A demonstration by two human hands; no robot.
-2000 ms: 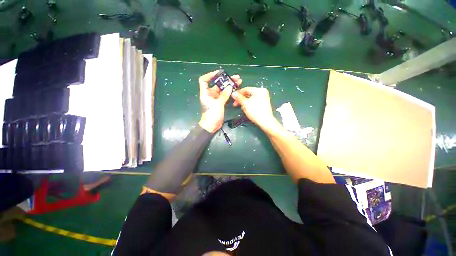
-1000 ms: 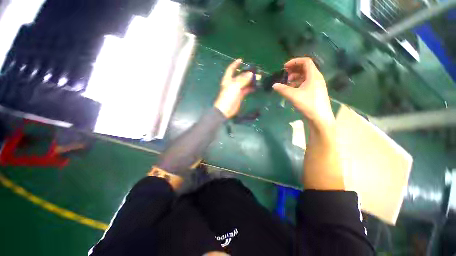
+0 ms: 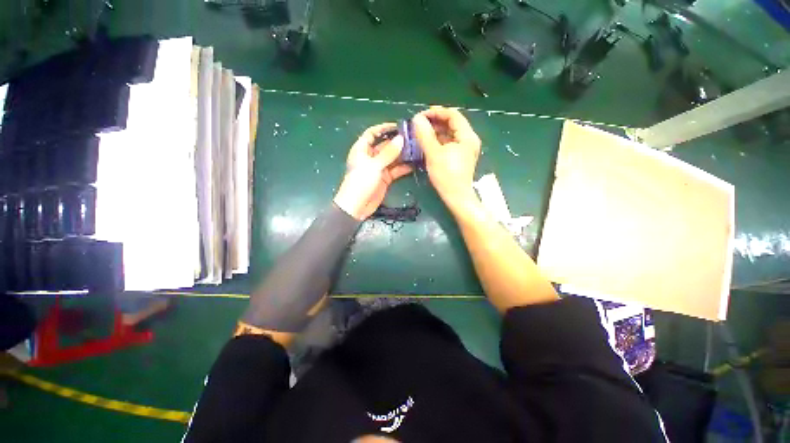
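Observation:
A small dark unit (image 3: 411, 142) with a bluish sheen is held upright between both hands above the green bench. My left hand (image 3: 371, 170) grips its left side. My right hand (image 3: 448, 149) holds its right side with the thumb and fingers. The fingers hide much of the unit, and its inside cannot be seen. A black coiled cord (image 3: 400, 213) lies on the bench just below my hands.
Stacked white sheets (image 3: 160, 190) with rows of black housings (image 3: 52, 156) stand at left. A tan board (image 3: 637, 221) lies at right, with white scraps (image 3: 495, 201) beside it. Corded units (image 3: 514, 57) lie scattered on the far green strip. A red stool (image 3: 87, 342) is below left.
A second ago my hands were apart, each around a dark piece. Now they are together on one unit. The view has swung back level.

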